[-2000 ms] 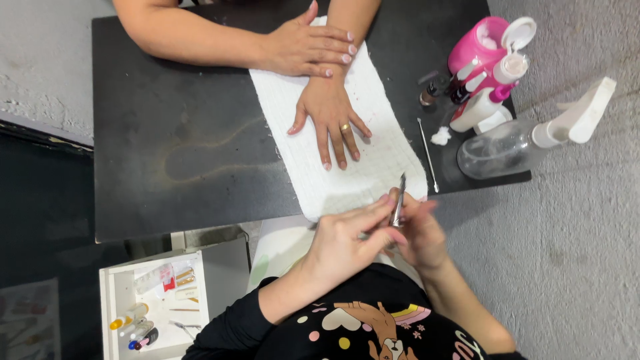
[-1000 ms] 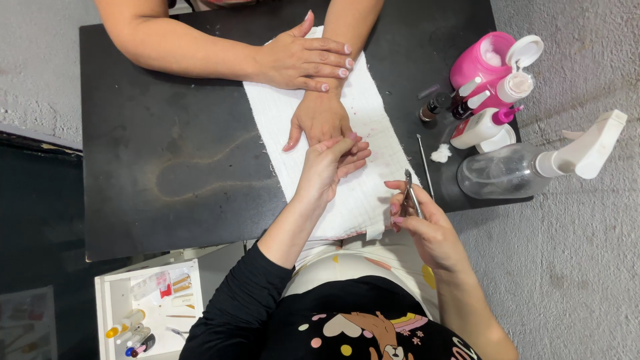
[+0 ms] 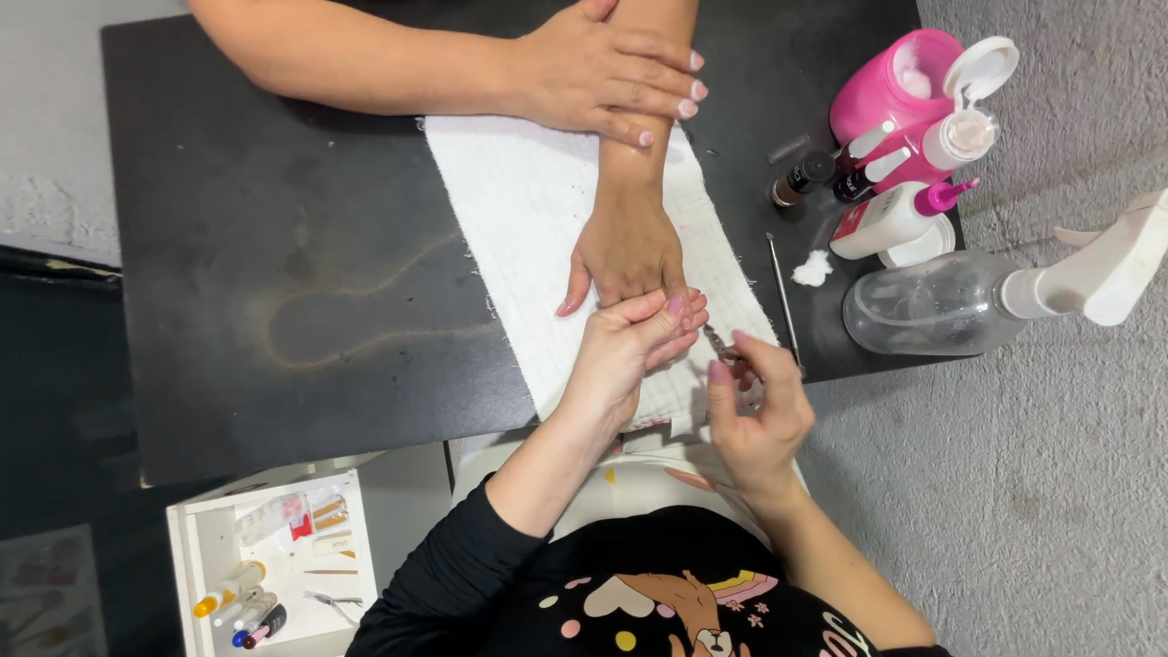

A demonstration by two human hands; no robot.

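My left hand [image 3: 630,351] is closed around the fingers of the other person's hand [image 3: 634,242], above a white cloth towel [image 3: 511,210]. Just to the right, my right hand [image 3: 762,401] grips metal cuticle nippers [image 3: 725,347] between thumb and fingers, their tip close to the held fingertips. The person's other hand [image 3: 611,78] lies across their own forearm. A metal cuticle pusher [image 3: 783,297] and a cotton tuft [image 3: 812,268] rest on the black table right of the towel.
A clear spray bottle [image 3: 931,306], a white bottle with a pink cap [image 3: 881,221], nail polish bottles [image 3: 803,178] and an open pink container [image 3: 890,82] stand on the black table [image 3: 210,228] at right. An open white drawer [image 3: 187,557] at lower left holds small tools and bottles.
My left hand has reached up to the other person's hand, which lay unheld two seconds ago. My right hand has parted from my left, still holding the nippers.
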